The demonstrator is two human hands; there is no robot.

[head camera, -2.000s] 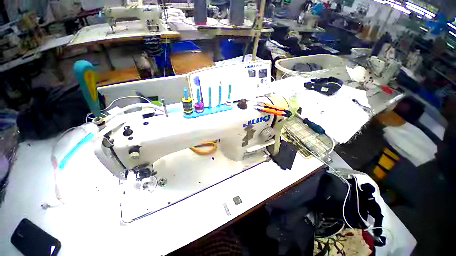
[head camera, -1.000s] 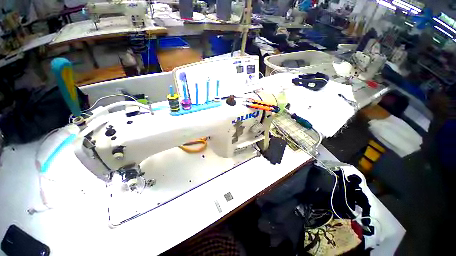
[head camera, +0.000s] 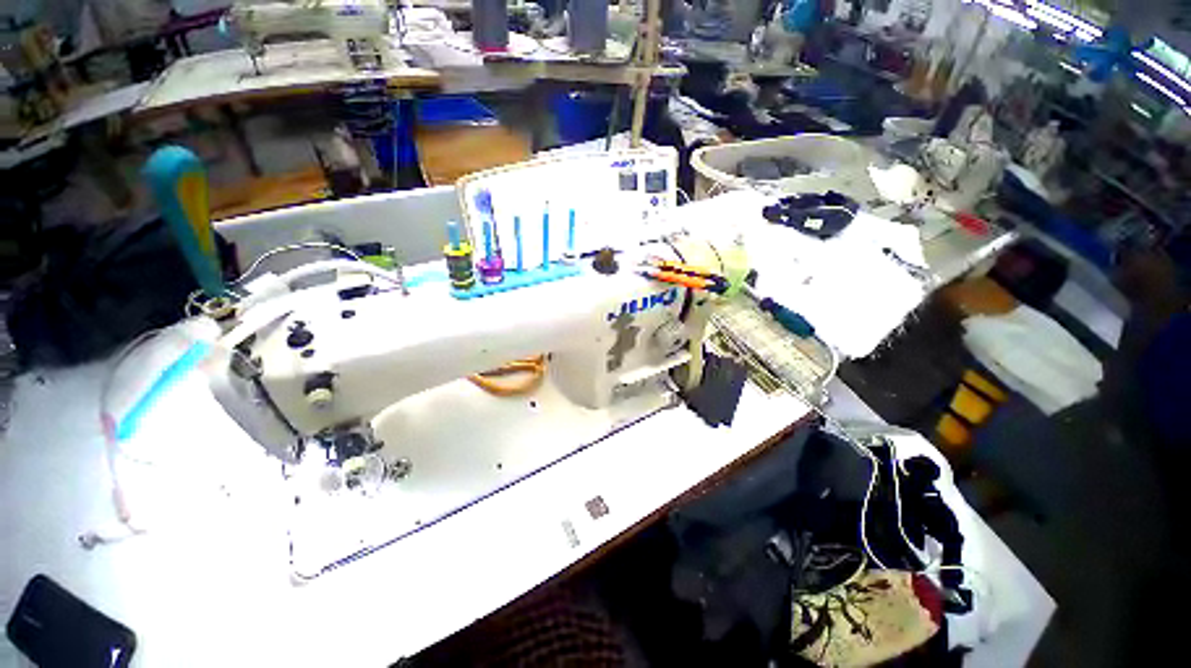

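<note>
Neither of my hands is in the picture. A white JUKI sewing machine [head camera: 444, 342] stands on the white table [head camera: 470, 529] in front of me. Its needle area [head camera: 346, 459] is at the head's left end, washed out by glare. A smartphone [head camera: 71, 628] lies at the lower left. Orange-handled snips [head camera: 684, 275] lie on top of the machine. Yellow-orange scissors handles [head camera: 509, 377] show under the arm. A blue spool stand [head camera: 517, 282] with pins and a few bobbins sits on the machine top. Dark plaid cloth [head camera: 549, 634] shows at the bottom edge.
Black garment pieces [head camera: 745, 522] with a cream printed piece [head camera: 862, 620] and white cord lie at the right. A wire basket [head camera: 773, 346] is beside the machine. A teal-and-yellow upright object [head camera: 186, 215] stands behind the head. A long pale bin [head camera: 781, 154] is behind.
The view has shifted, so the machine and phone sit farther left than two seconds ago, with only a slight shift in the last second. No object has visibly moved.
</note>
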